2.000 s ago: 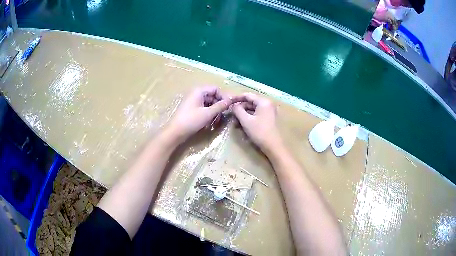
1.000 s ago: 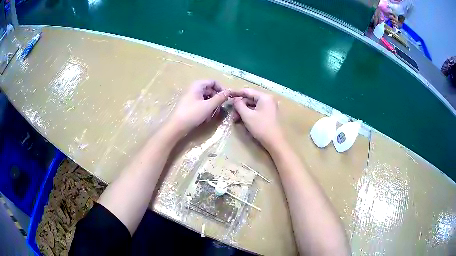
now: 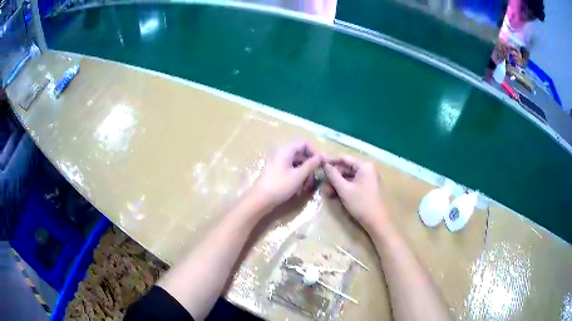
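My left hand and my right hand meet fingertip to fingertip above the bench, near the belt edge. A tiny workpiece shows between the fingertips, mostly hidden and too small to make out. Both hands pinch at it. Below the hands, near the bench's front edge, lies a messy brown and clear glue block with a white blob and thin pale sticks on it. Another thin stick lies beside it.
Two white teardrop bottles stand by the green belt at right. A blue-and-white tube lies far left. A blue bin of brown pieces is below the bench. A person is across the belt.
The view has shifted, so the bench and things on it sit lower and further right in the picture. The hands keep the same pinch, fingertips together.
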